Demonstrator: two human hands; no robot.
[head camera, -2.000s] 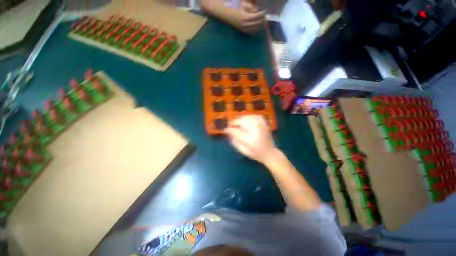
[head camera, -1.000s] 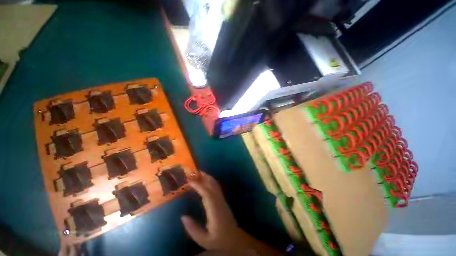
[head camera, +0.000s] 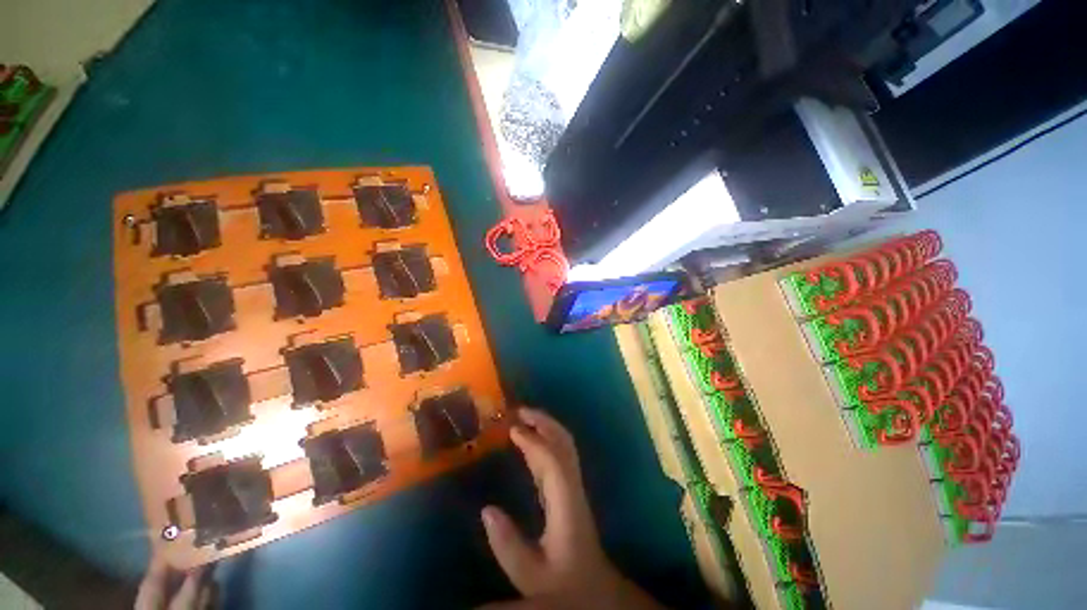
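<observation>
The orange-brown fixture (head camera: 268, 328) lies in front of me at the left, over the green table, with rows of dark, empty square pockets. My right hand (head camera: 554, 518) is at its lower right corner, index fingertip against the edge, thumb held apart. My left hand (head camera: 175, 586) is cut off by the bottom edge; only its fingers show at the fixture's lower left corner. Whether they grip it is unclear.
Stacked cardboard sheets (head camera: 822, 477) at right carry green boards with red wire loops (head camera: 882, 328). A lit phone (head camera: 617, 300) and red-handled scissors (head camera: 527, 244) lie beyond the fixture, near a black and white machine (head camera: 703, 155). Another cardboard sheet is at upper left.
The view has moved closer to the fixture and turned right. My right hand has gone from over the bottom pockets to the lower right corner. My left fingers now show at the lower left corner.
</observation>
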